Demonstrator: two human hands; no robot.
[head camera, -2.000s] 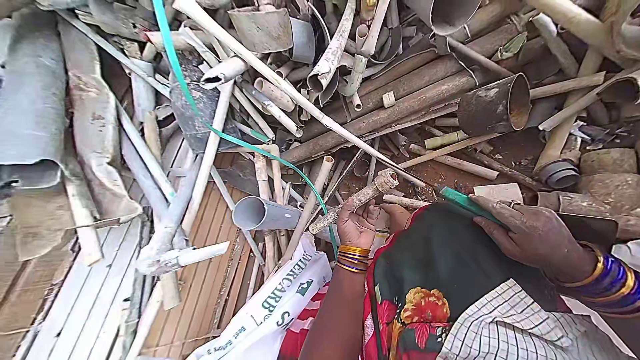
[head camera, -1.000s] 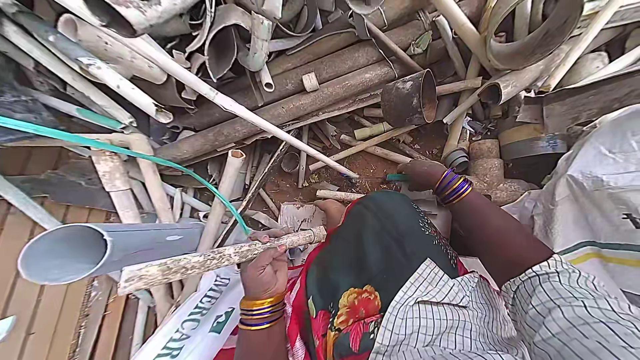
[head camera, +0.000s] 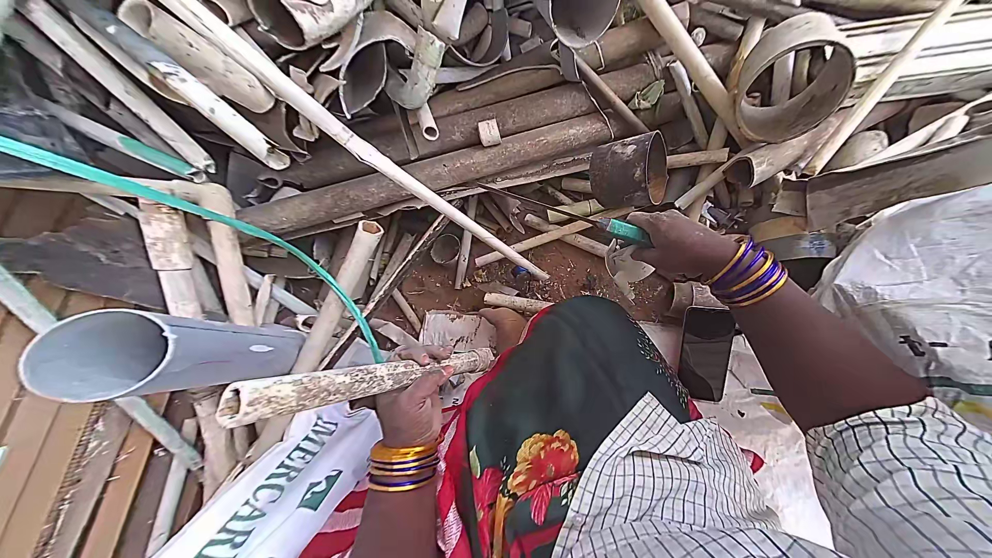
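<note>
My left hand is closed around a short, dirty white plastic pipe, its open end facing left. A green strap runs from the upper left down to that hand. Behind the pipe lies a wide grey plastic pipe. My right hand grips the green handle of a tool whose thin dark blade points left over the scrap; the exact kind of tool cannot be told. Just above the right hand is a short dark pipe piece.
Scrap pipes are heaped across the front. A long thin white pipe slants down to the dirt between my hands. At the right stands a white sack; a dark phone-like object lies near my right forearm. Brown slatted panels lie at left.
The right hand has risen from low by the ground, and the blade now shows. The left hand still holds the white pipe, which was more upright two seconds ago.
</note>
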